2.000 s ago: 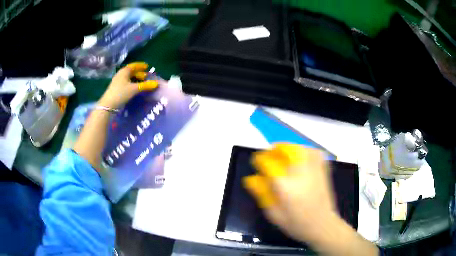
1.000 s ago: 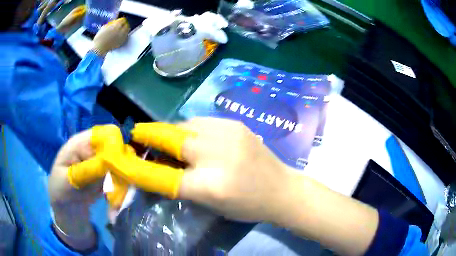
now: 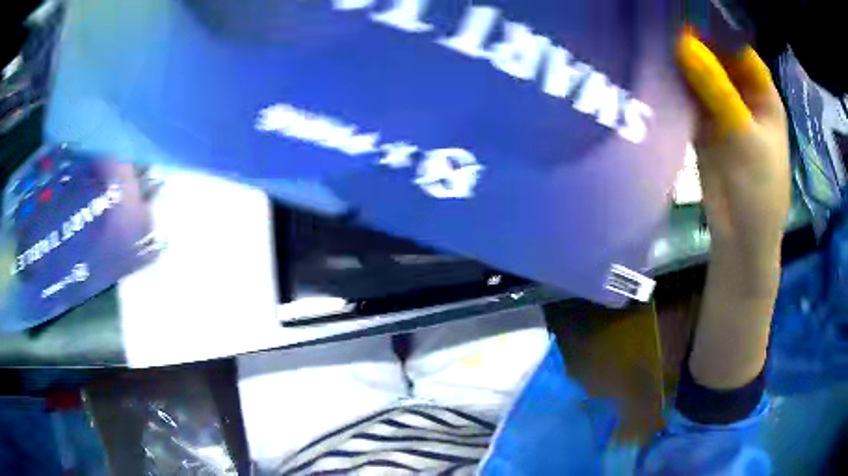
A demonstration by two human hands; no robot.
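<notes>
A large purple-blue printed film (image 3: pixel 390 112), blurred and close to the camera, spans the upper middle. My right hand (image 3: pixel 739 112), with yellow-orange finger cots, grips its right edge. The black tablet (image 3: pixel 372 265) lies below the film on the white work pad (image 3: pixel 200 279); the film hides its upper part. More printed films (image 3: pixel 70 242) lie at the left on the bench. My left hand is not in view.
The bench's front edge runs below the tablet. A brown cardboard box (image 3: pixel 609 363) stands below it at the right, and crinkled clear plastic (image 3: pixel 186 437) shows at the lower left. Blue clothing shows at the far right, with another printed sheet (image 3: pixel 814 116) above it.
The view has swung back over the tablet. My hands were together over clear plastic at the left; now my right hand holds a film up at the right and my left hand is out of view.
</notes>
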